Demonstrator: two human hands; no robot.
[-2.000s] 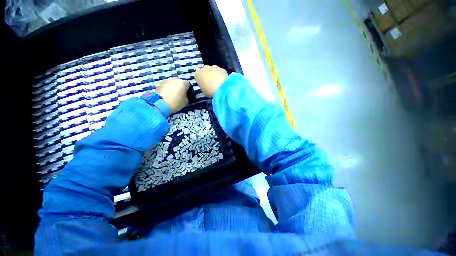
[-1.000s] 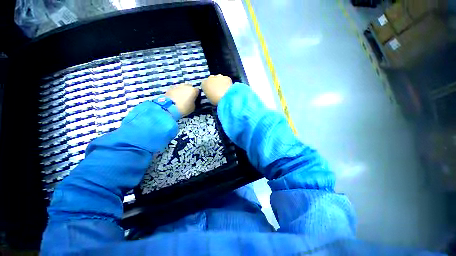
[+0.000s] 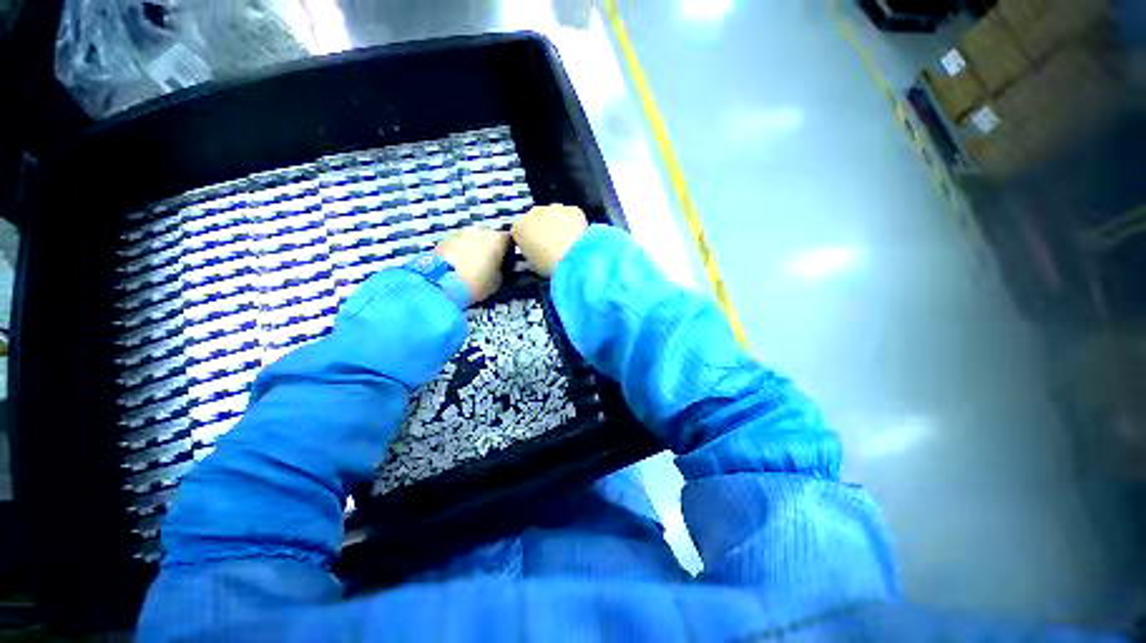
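A black small parts tray [image 3: 468,490] lies at the near right of the large black tray [image 3: 377,78]. It holds a heap of tiny white-silver components [image 3: 484,396]. Long silver-white component strips [image 3: 270,258] lie in close rows across the large tray. My left hand [image 3: 478,259] and my right hand [image 3: 548,235] are close together over the strips, just beyond the small tray. Their fingers point down and are mostly hidden behind the hands. I cannot see what, if anything, is between the fingertips.
Clear crumpled plastic bags [image 3: 189,57] lie beyond the large tray. A pale bench edge [image 3: 603,113] runs along its right side. Further right are a grey floor with a yellow line [image 3: 679,176] and brown cartons [image 3: 1037,101].
The whole view has shifted, so the tray and hands appear lower and further right. My hands have come closer together and remain beyond the small tray.
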